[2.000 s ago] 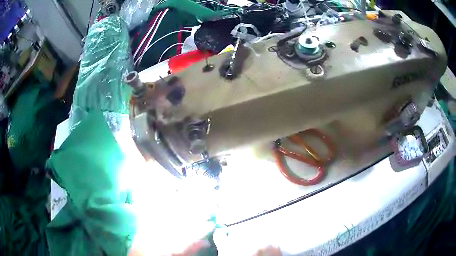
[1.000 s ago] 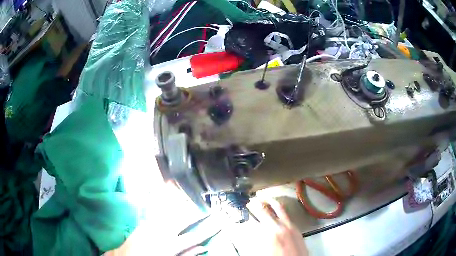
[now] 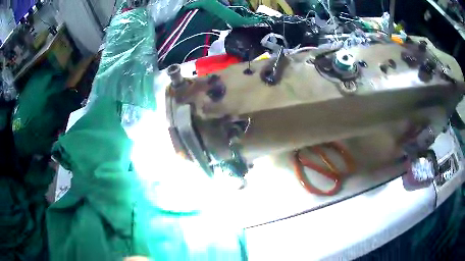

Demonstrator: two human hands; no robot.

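Note:
A green garment piece lies over the left part of the white table and reaches the bottom edge, paler and washed out under the lamp. The beige sewing machine head spans the middle, its needle area partly lost in glare. A small blurred bit of a hand, likely my left hand, shows at the bottom edge on the garment; its fingers are cut off. My right hand is not in view.
Orange-red scissor handles lie under the arm. A small dark reddish tray with whitish contents is at the table's right end. A clear plastic bag of green pieces and a red object are behind the machine.
The right hand, near the needle area a second ago, has left the view. The left hand is mostly out too. Green cloth now spreads across the bottom, front of the machine. The view has shifted.

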